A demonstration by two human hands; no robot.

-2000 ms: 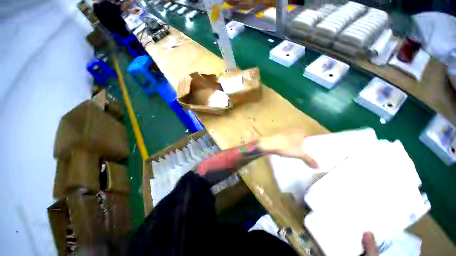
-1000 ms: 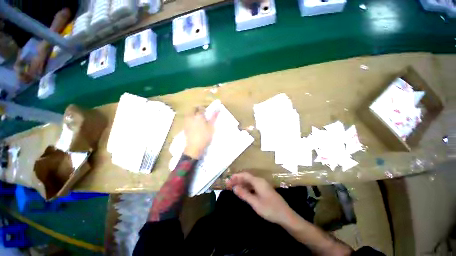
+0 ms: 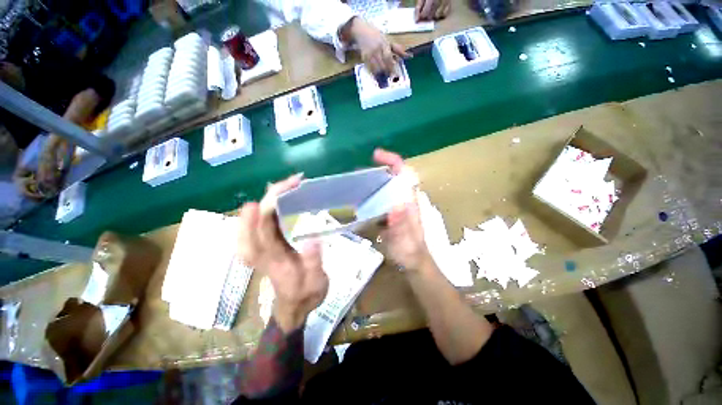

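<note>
A white folding carton (image 3: 336, 194) is opened into a hollow sleeve and held above the bench, its open end facing me. My left hand (image 3: 285, 257) grips its left side. My right hand (image 3: 405, 221) grips its right side. Flat carton blanks (image 3: 344, 277) lie on the bench beneath the hands, partly hidden by them. Another stack of flat blanks (image 3: 202, 269) lies to their left. White folded leaflets (image 3: 439, 245) lie right of my hands, partly hidden by my right arm.
Small cards (image 3: 503, 251) lie loose at the right; a cardboard tray box (image 3: 625, 178) holds red-and-white cards. A torn brown carton (image 3: 83, 336) stands at far left. Beyond the bench, the green belt (image 3: 507, 103) carries white trays (image 3: 299, 113); another person's hand (image 3: 376, 49) touches one.
Both hands have come together and risen, now holding an opened carton. The view has turned from far left to the bench front. Another person's hands have appeared across the belt.
</note>
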